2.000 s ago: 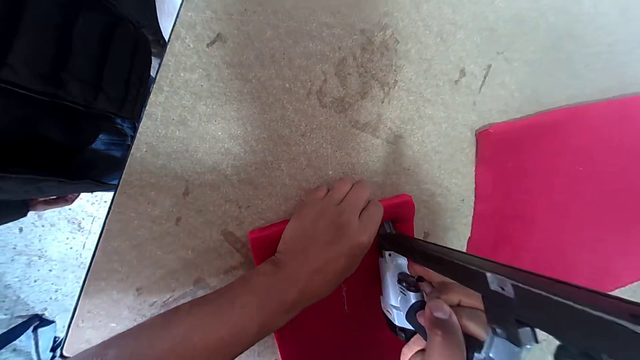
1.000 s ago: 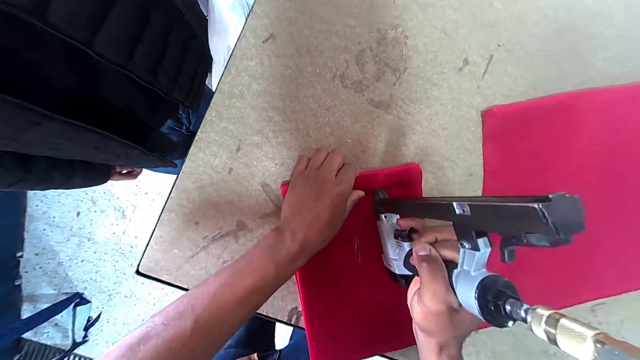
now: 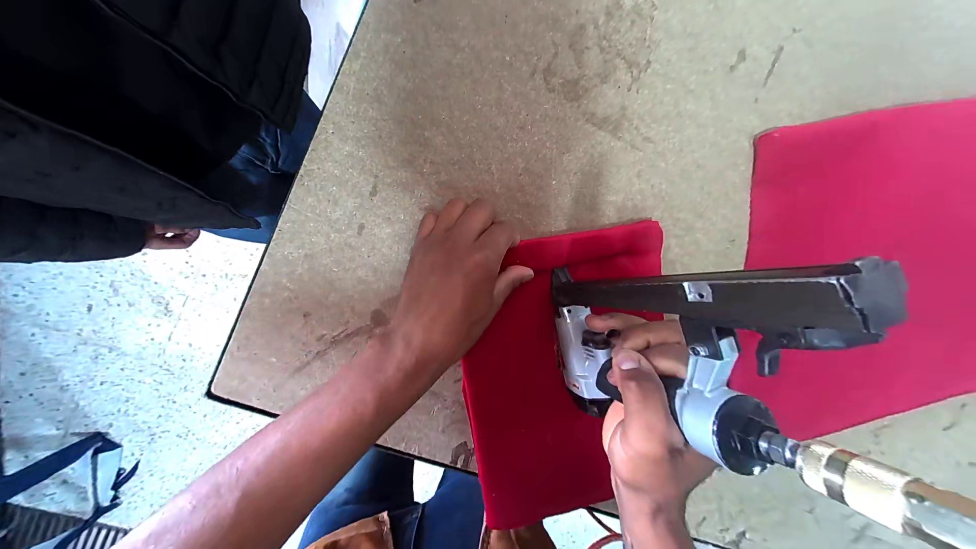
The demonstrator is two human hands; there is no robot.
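My right hand (image 3: pixel 656 412) grips a pneumatic stapler (image 3: pixel 587 351) with a silver body and a long black magazine. Its nose rests on a red fabric-covered panel (image 3: pixel 534 427) near the far edge, where the fabric looks folded. My left hand (image 3: pixel 457 282) lies flat, palm down, across the panel's left far corner, fingers reaching onto the table and thumb on the red fabric beside the stapler's nose. A brass-coloured hose fitting (image 3: pixel 854 473) is joined to the handle's end. What lies under the panel is hidden.
A larger red fabric piece (image 3: pixel 862 229) lies on the worn board tabletop (image 3: pixel 473 114) at the right. The near table edge runs under the panel, which overhangs it. A person in a dark jacket (image 3: pixel 152 99) stands at the left, one hand (image 3: pixel 171 236) hanging. Blue straps (image 3: pixel 65 465) show below.
The stapler has moved left along the panel's far edge, and my left hand has shifted toward the panel's left corner. The view has moved, showing more of the floor.
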